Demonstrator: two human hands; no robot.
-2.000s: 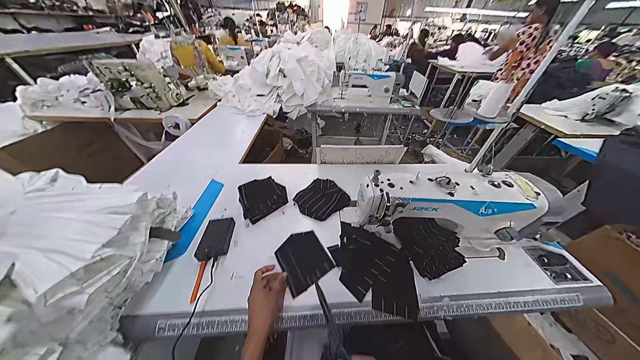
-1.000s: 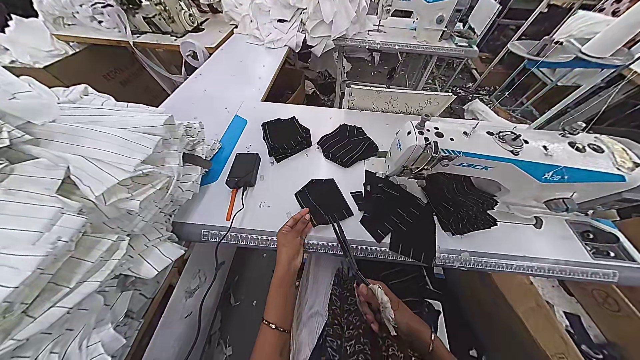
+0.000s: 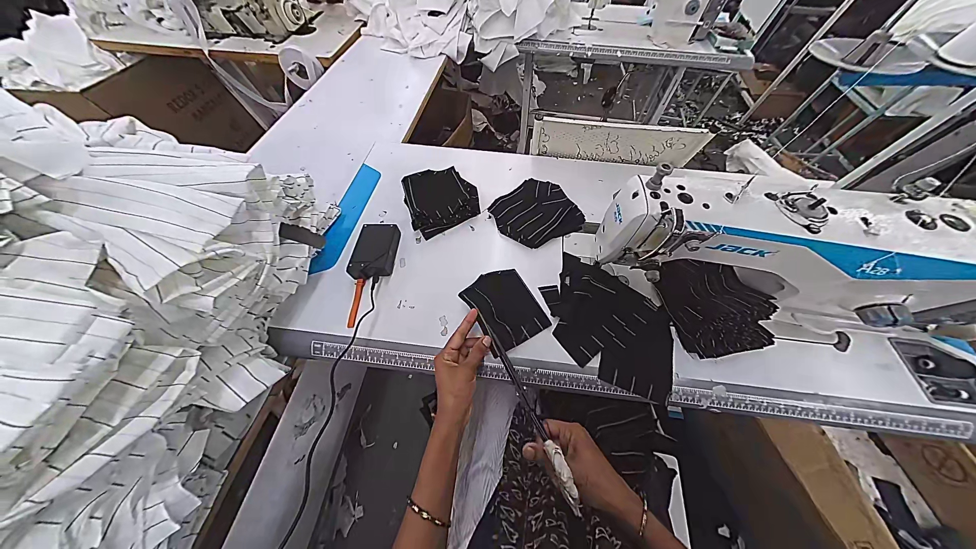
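My left hand (image 3: 460, 358) is at the table's front edge, its index fingertip touching the lower left edge of a black striped fabric piece (image 3: 509, 309). My right hand (image 3: 568, 454) grips fabric shears (image 3: 518, 385) with cloth-wrapped handles; the long blades point up and left to the same piece. Whether the blades are parted is unclear. Two small stacks of black striped pieces, one left (image 3: 440, 202) and one right (image 3: 536, 212), lie farther back. More black striped pieces (image 3: 614, 324) overhang the front edge, and a gathered black stack (image 3: 713, 309) lies beneath the sewing machine arm.
A Jack sewing machine (image 3: 793, 244) stands at right. A black box (image 3: 374, 250) with a cable and an orange tool (image 3: 355, 303) lie left, near a blue strip (image 3: 347, 221). White striped fabric (image 3: 137, 305) is heaped at far left. A measuring tape (image 3: 816, 412) runs along the front edge.
The view has tilted down and turned since two seconds ago. The fabric piece in front has turned slightly, and my left hand's fingers have moved along its edge. The shears stay in my right hand.
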